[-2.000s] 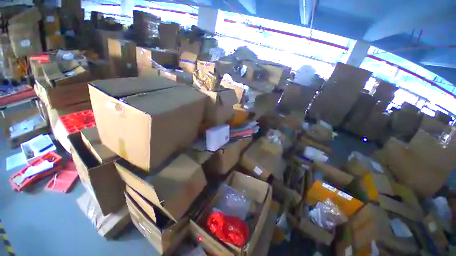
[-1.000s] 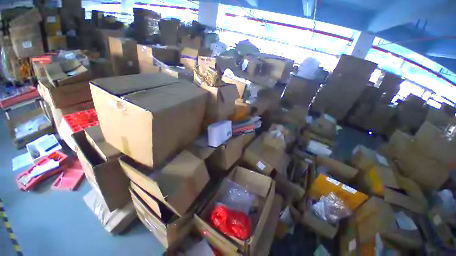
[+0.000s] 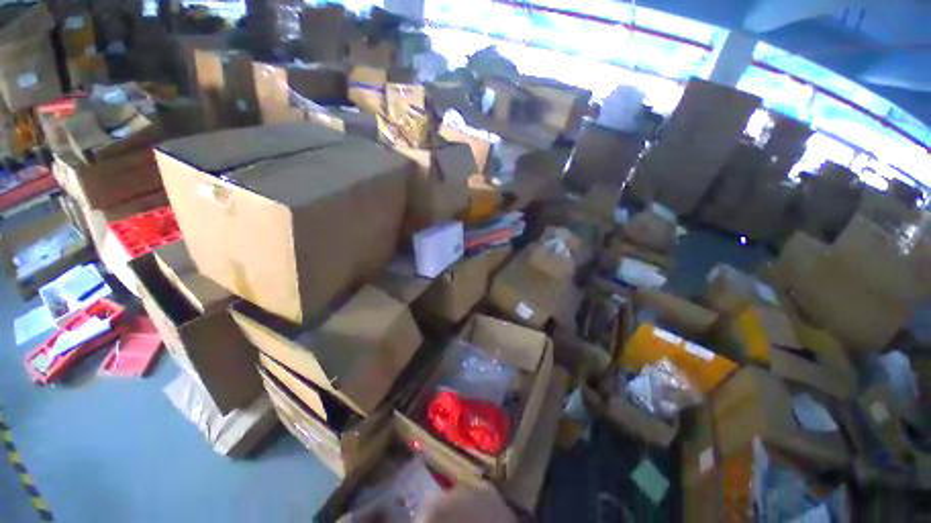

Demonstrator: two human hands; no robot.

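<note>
A blurred skin-toned shape [image 3: 468, 505], which looks like part of one of my hands, is cut off by the bottom edge; which hand, and whether it holds anything, cannot be told. Just above it is an open carton [image 3: 533, 449] with a red bundle [image 3: 468, 421] and crinkled clear plastic [image 3: 472, 372] inside. Left of the shape, pale clear plastic [image 3: 403, 492] lies in a lower open box, partly cut off by the edge.
A large closed carton [image 3: 296, 220] stands on stacked boxes at left centre, with a white small box [image 3: 439, 248] beside it. An orange-yellow carton [image 3: 674, 352] and heaped cartons fill the right. Red trays [image 3: 77, 342] lie on the floor at left, near a yellow-black line [image 3: 22, 472].
The scene has shifted up in the view, showing more of the lower open box. The blurred skin-toned shape has appeared at the bottom edge. The cartons and red bundle keep their places.
</note>
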